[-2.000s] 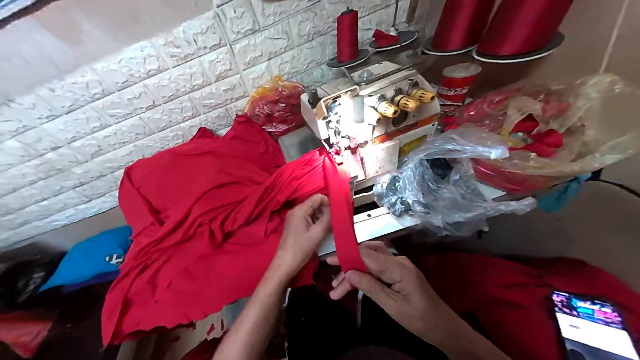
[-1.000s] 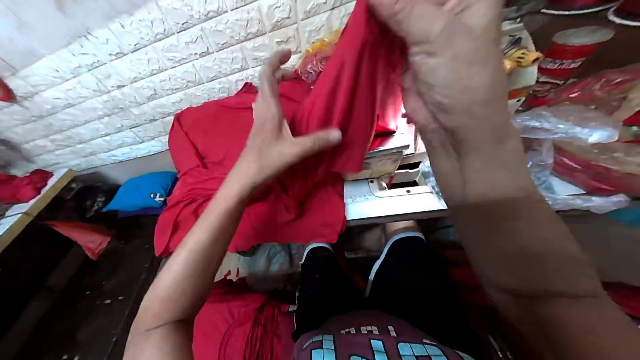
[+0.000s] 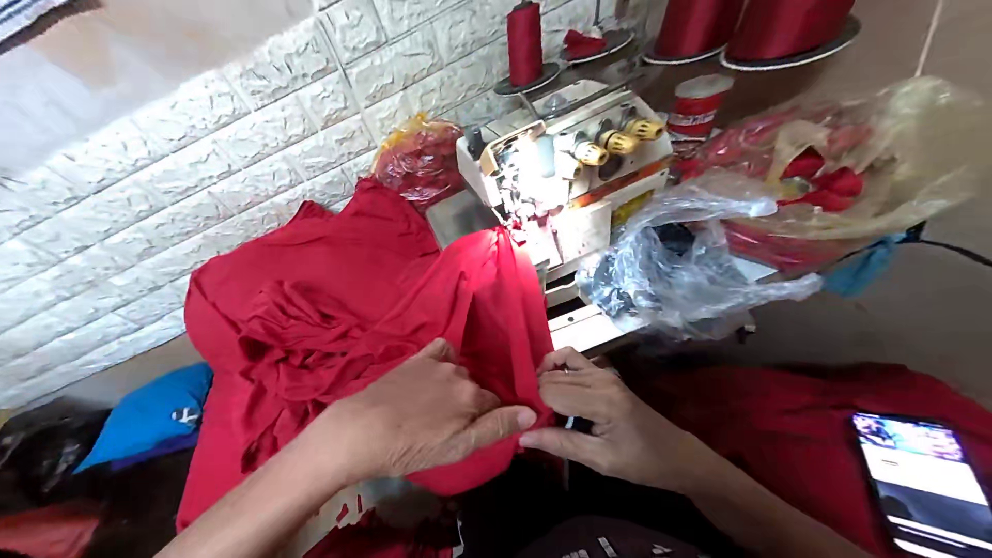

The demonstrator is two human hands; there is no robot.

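Red fabric (image 3: 333, 271) lies bunched at the left of a lit overlock sewing machine (image 3: 573, 163). One folded edge of it runs from the needle area down toward me. My left hand (image 3: 434, 411) rests on the cloth, its thumb and fingers gripping it close to that edge. Across from it, my right hand (image 3: 597, 415) pinches the folded edge between thumb and fingers. The two thumbs almost meet. Where the cloth enters the machine, bright light hides whether the presser foot is down.
A clear plastic bag (image 3: 690, 263) covers part of the machine bed's right side. Behind stand a red thread cone (image 3: 525, 46) and larger red spools (image 3: 787, 27). More bagged red material (image 3: 821, 178) is at the right, above a lit phone (image 3: 922, 480). A textured white wall (image 3: 232, 147) borders the left.
One second ago both hands were raised with the red cloth lifted; now they are lower, holding its edge in front of the machine. The view has shifted considerably between frames.
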